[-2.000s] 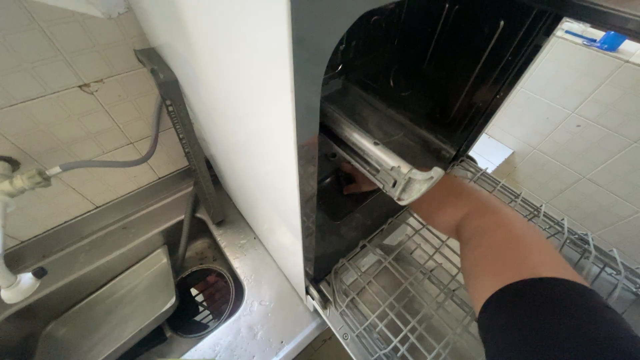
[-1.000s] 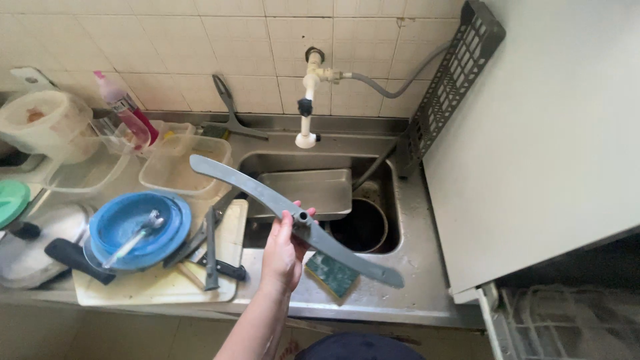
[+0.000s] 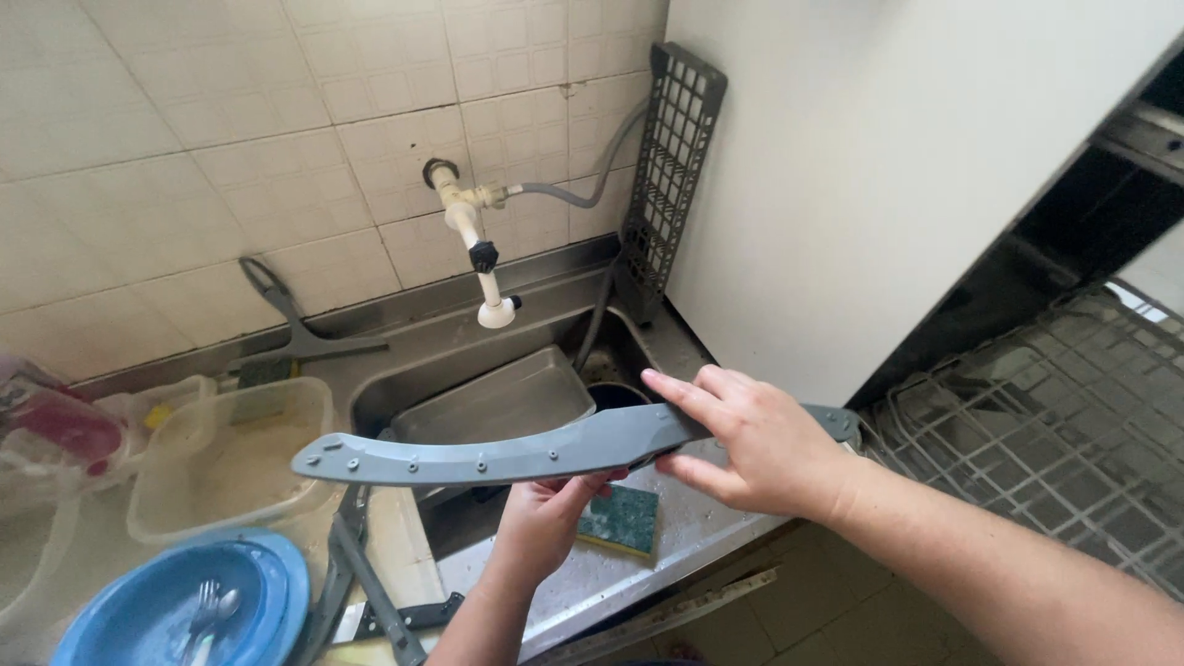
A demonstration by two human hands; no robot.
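A grey dishwasher spray arm (image 3: 499, 453) with small nozzles along it spans the view above the sink's front edge. My left hand (image 3: 546, 518) grips it from below near its middle. Over its right half lies my right hand (image 3: 749, 444), thumb below and fingers above, holding or touching the arm. Under the spray arm a green and yellow scouring sponge (image 3: 622, 520) rests on the wet counter edge. Behind it, a metal tray (image 3: 499, 398) leans in the steel sink (image 3: 370, 393), below the white tap (image 3: 476, 250).
Blue plates (image 3: 277, 592) with cutlery, a knife (image 3: 407, 615) and a plastic container (image 3: 231, 462) stand at left. A squeegee (image 3: 305, 333) leans by the wall. A black plastic rack (image 3: 675, 176) stands beside the white appliance side (image 3: 832, 185); a wire dish rack (image 3: 1036, 435) extends at right.
The right hand has come onto the spray arm, which one second ago only one hand held. Two seconds ago a hand reached inside the dishwasher. The view has moved left to the sink since then.
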